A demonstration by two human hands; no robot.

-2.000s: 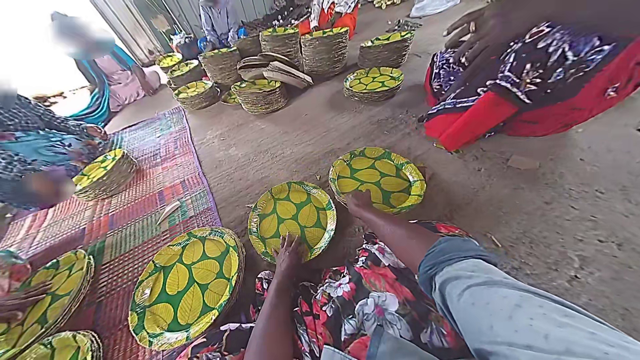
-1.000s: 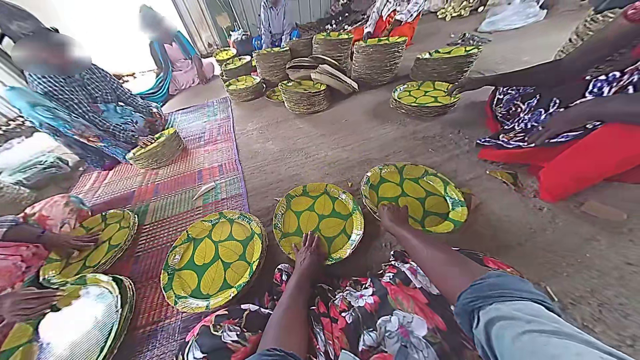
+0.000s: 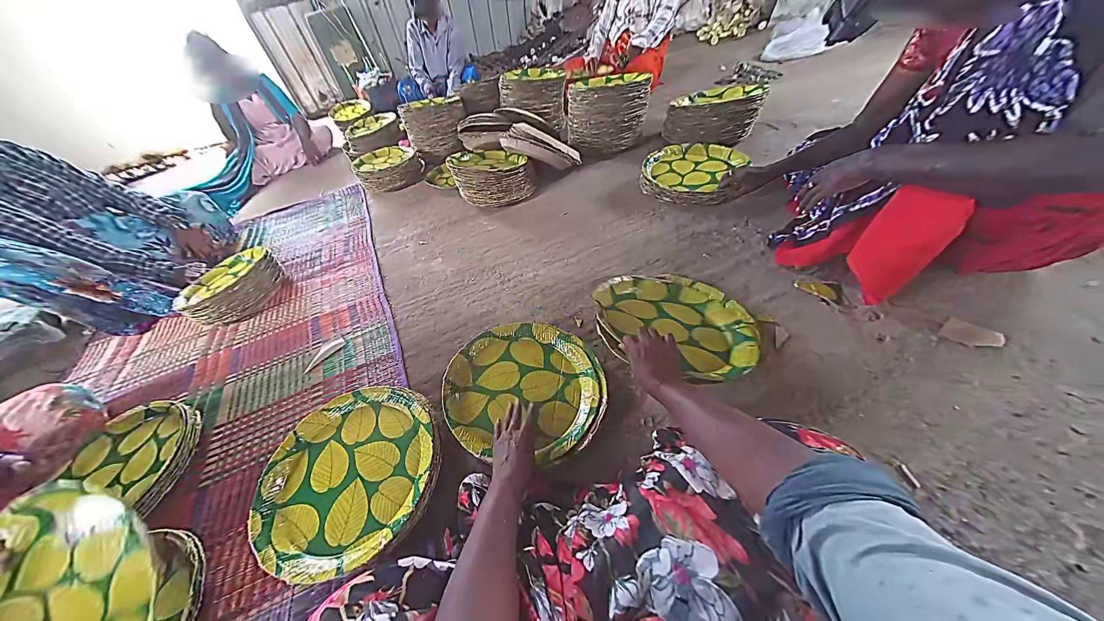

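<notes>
My left hand [image 3: 515, 444] lies with its fingers spread on the near edge of a round leaf-patterned plate [image 3: 526, 371], green and yellow, on top of a low stack. My right hand [image 3: 653, 360] touches the left part of another such plate [image 3: 690, 319], on the stack to the right; whether the fingers grip its rim I cannot tell. A third leaf-patterned plate [image 3: 345, 483] lies to the left of my left hand, partly over the mat's edge. Floral cloth covers my lap between my forearms.
A woven mat [image 3: 293, 302] spreads at left, with a plate stack [image 3: 231, 289] beside a seated person. Tall plate stacks [image 3: 608, 112] stand at the back. At right a person's hand touches a low stack [image 3: 690, 172]. More plates [image 3: 129, 457] are at lower left.
At lower left, a plate now appears raised and tilted near the neighbouring person. The person at right has reached to the low stack since the first frame. My hands stay at the same two stacks.
</notes>
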